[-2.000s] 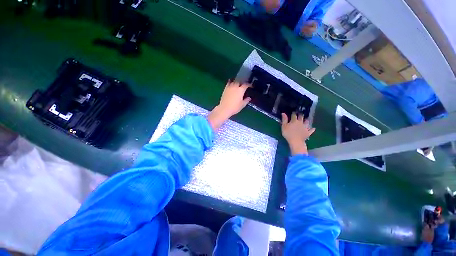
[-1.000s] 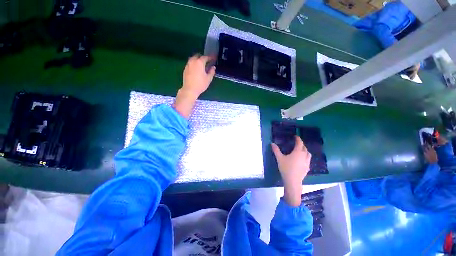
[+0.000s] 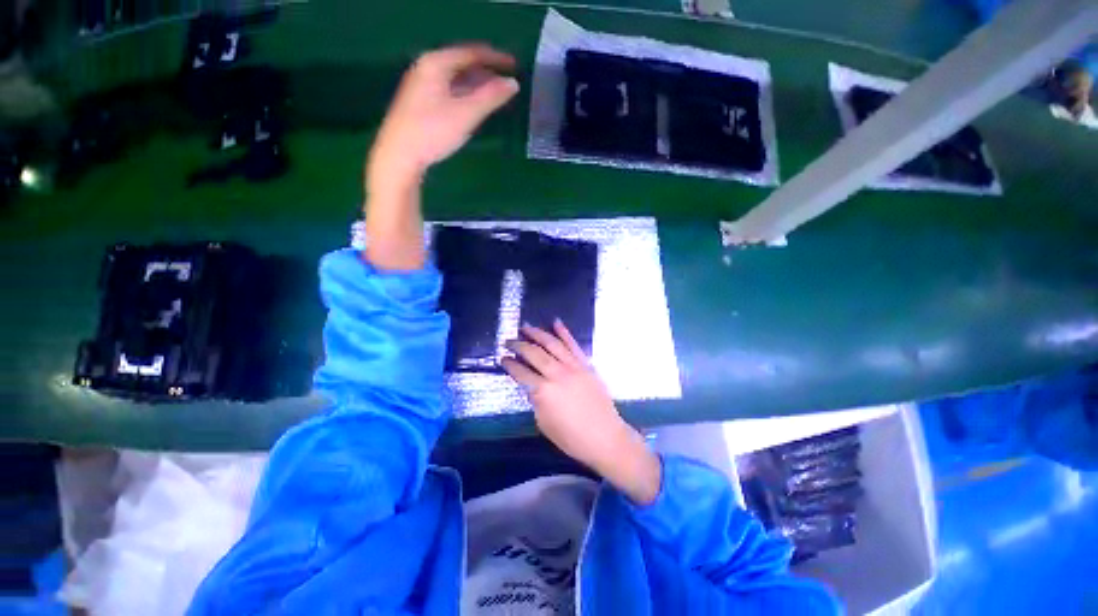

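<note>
A flat black plastic panel [image 3: 552,283] with a pale strip down its middle lies on a silvery foam sheet [image 3: 644,313] in front of me. My right hand [image 3: 572,391] rests its fingertips on the panel's near edge by the strip. My left hand [image 3: 440,108] is raised over the bench beyond the sheet, fingers curled with a gap between thumb and fingers, and nothing shows in it. A long black assembled unit [image 3: 704,114] lies on its own white sheet farther up the bench, right of my left hand.
Black frame parts [image 3: 163,319] are stacked at left. Loose black brackets [image 3: 253,126] lie farther up. A pale metal upright [image 3: 867,138] crosses at right, over another unit on a sheet [image 3: 987,175]. A white carton [image 3: 897,481] holds wrapped panels [image 3: 807,493]. White sheets [image 3: 169,517] are at lower left.
The black panels that lay right of the foam sheet are gone from there, and a panel now lies on the sheet. My right hand has moved left with it. My left hand has moved away from the assembled unit.
</note>
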